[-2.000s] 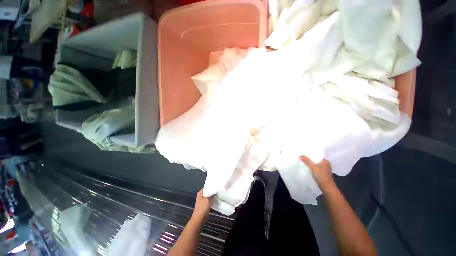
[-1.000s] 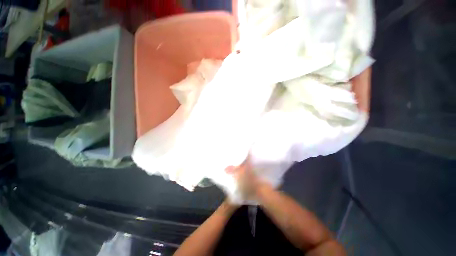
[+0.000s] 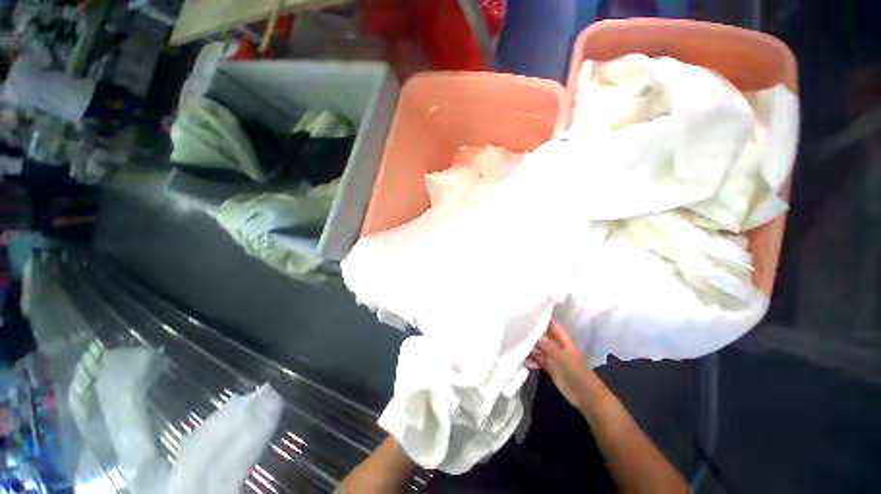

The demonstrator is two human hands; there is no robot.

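White fabric pieces (image 3: 483, 251) lie over the front rims of the middle salmon bin (image 3: 435, 116) and the right-hand salmon bin (image 3: 715, 39). A bunched end hangs toward me at the bottom centre. My right hand (image 3: 560, 359) holds the right side of this bunch, fingers against the cloth. My left hand is hidden behind the bunch; only the left forearm shows at the bottom edge. Off-white pieces (image 3: 724, 246) lie in the right-hand bin, and pale cream cloth (image 3: 473, 174) lies in the middle bin.
The grey bin (image 3: 362, 145) on the left holds pale green pieces (image 3: 275, 214) and dark pieces (image 3: 299, 159). A shiny slatted metal rack (image 3: 241, 367) runs along the lower left, with white cloth (image 3: 227, 439) on it. A red bag or bin (image 3: 435, 34) and a tan table edge (image 3: 232, 14) are behind.
A white bunch is now gathered and raised between my hands at the bottom centre. My right hand is farther right than one second ago. The view has shifted, showing more of the right-hand bin's far rim.
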